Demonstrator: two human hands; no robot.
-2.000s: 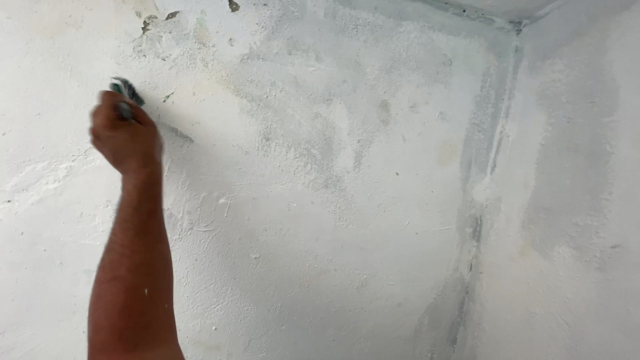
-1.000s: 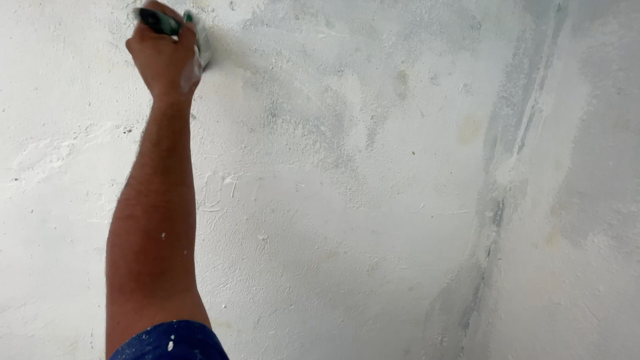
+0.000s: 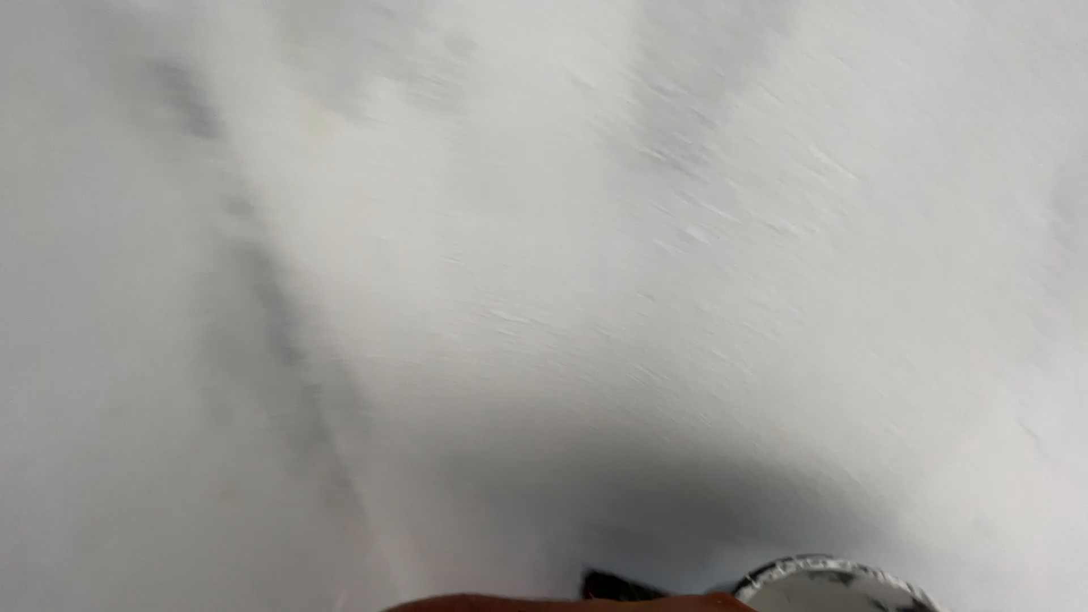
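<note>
A strip of skin from one of my hands or arms (image 3: 561, 604) shows at the bottom edge; which side it belongs to cannot be told. Just above and beside it is the tip of a dark object (image 3: 619, 586), too little of it visible to name. To its right, the rim of a round, paint-spattered container (image 3: 837, 564) rises into view, white inside with dark marks. The fingers are out of frame, so any grip is hidden. No brush can be made out.
A white wall with grey patches (image 3: 544, 255) fills most of the blurred view. At the left, a darker grey line marks the wall corner (image 3: 276, 306), running down to the right. A soft shadow lies on the wall above the container.
The view has swung right and is blurred. The raised arm and the green-handled brush at the wall are out of sight. The container's rim has come in at the bottom.
</note>
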